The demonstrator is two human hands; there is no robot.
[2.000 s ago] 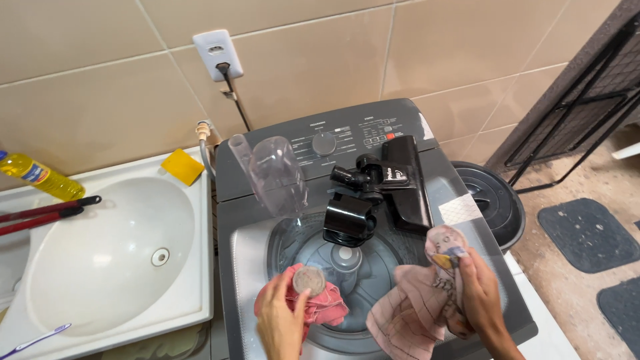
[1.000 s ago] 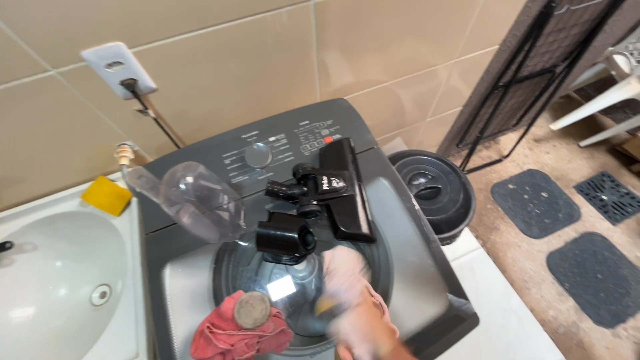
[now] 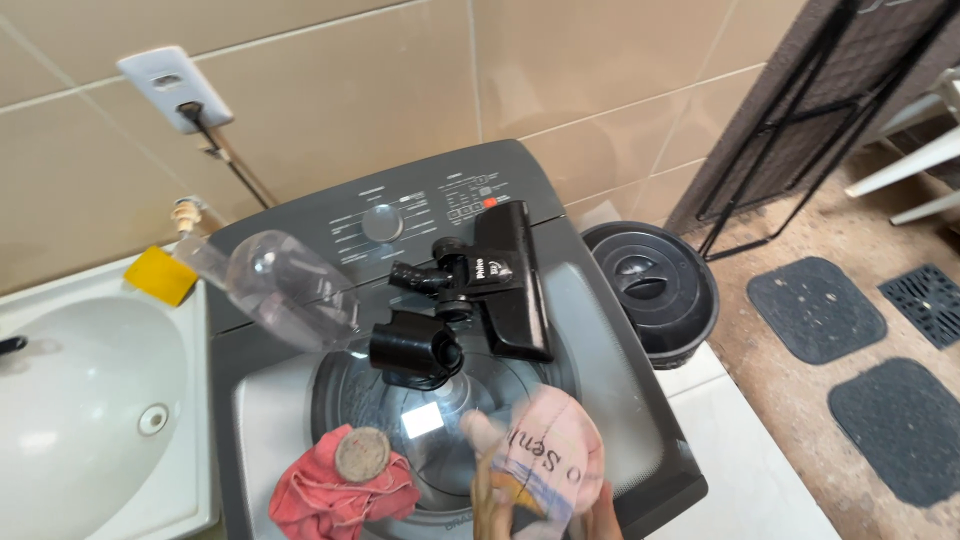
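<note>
Both my hands are at the bottom of the view over the washing machine lid, holding a pink printed cloth (image 3: 559, 442) between them. My left hand (image 3: 491, 487) grips its left side, blurred, and my right hand (image 3: 600, 517) is at its lower right, mostly hidden by the cloth. To their left a coral-red cloth (image 3: 337, 487) lies bunched on the lid, with a round greyish filter disc (image 3: 362, 454) on top. Farther back lie a black cylindrical plastic part (image 3: 412, 349), a black vacuum floor nozzle (image 3: 506, 281) and a clear plastic container (image 3: 292, 289).
The washing machine's control panel (image 3: 465, 184) is at the back. A white sink (image 3: 82, 360) with a yellow sponge (image 3: 161, 275) stands left. On the right are a lidded black bin (image 3: 660, 289), a folded black metal frame (image 3: 795, 127) and dark floor pads (image 3: 817, 309).
My left hand has let go of the filter disc and red cloth, which now rest on the lid, and has moved right to the pink cloth. The view has shifted.
</note>
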